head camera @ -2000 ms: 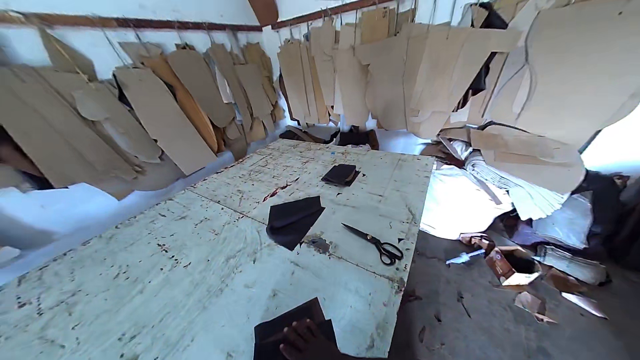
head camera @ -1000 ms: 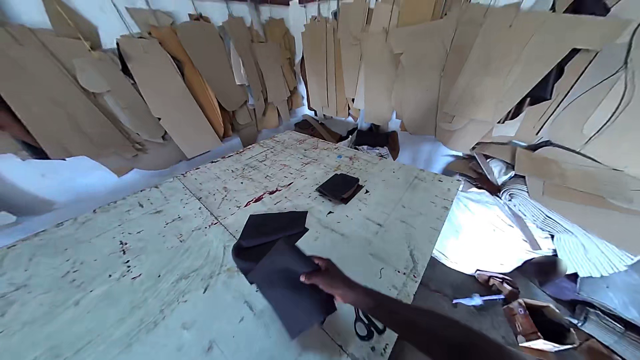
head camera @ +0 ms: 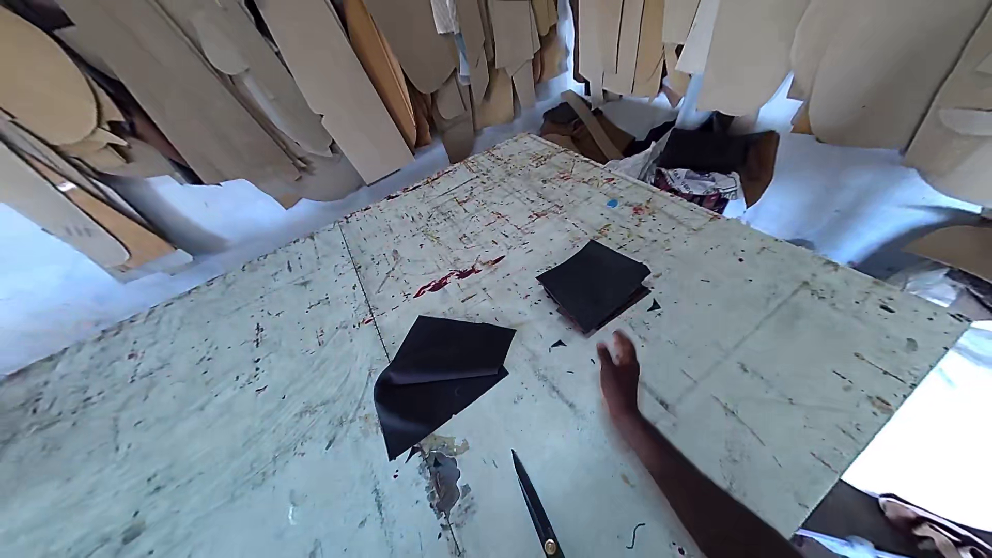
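Note:
My right hand (head camera: 620,368), its fingers apart and holding nothing, is just below a stack of square black sheets (head camera: 595,285), near its lower corner. My left hand is out of view. Left of the stack, larger black sheets (head camera: 446,376) lie on the table with a fold across them. A pair of black-handled scissors (head camera: 535,504) lies nearer me, blades pointing away; its handles are cut off by the lower edge of the view. Small black scraps (head camera: 558,343) lie beside the stack.
The worn, pale worktable (head camera: 256,403) bears stains and cut marks. Cardboard patterns (head camera: 341,85) hang along the walls behind it. Beyond the far edge stand bags and dark material (head camera: 705,151). A bright white sheet (head camera: 930,418) lies off the table's right side.
A second ago my right hand held a black sheet over the folded ones; now it is empty and near the stack. The view has swung closer to the table.

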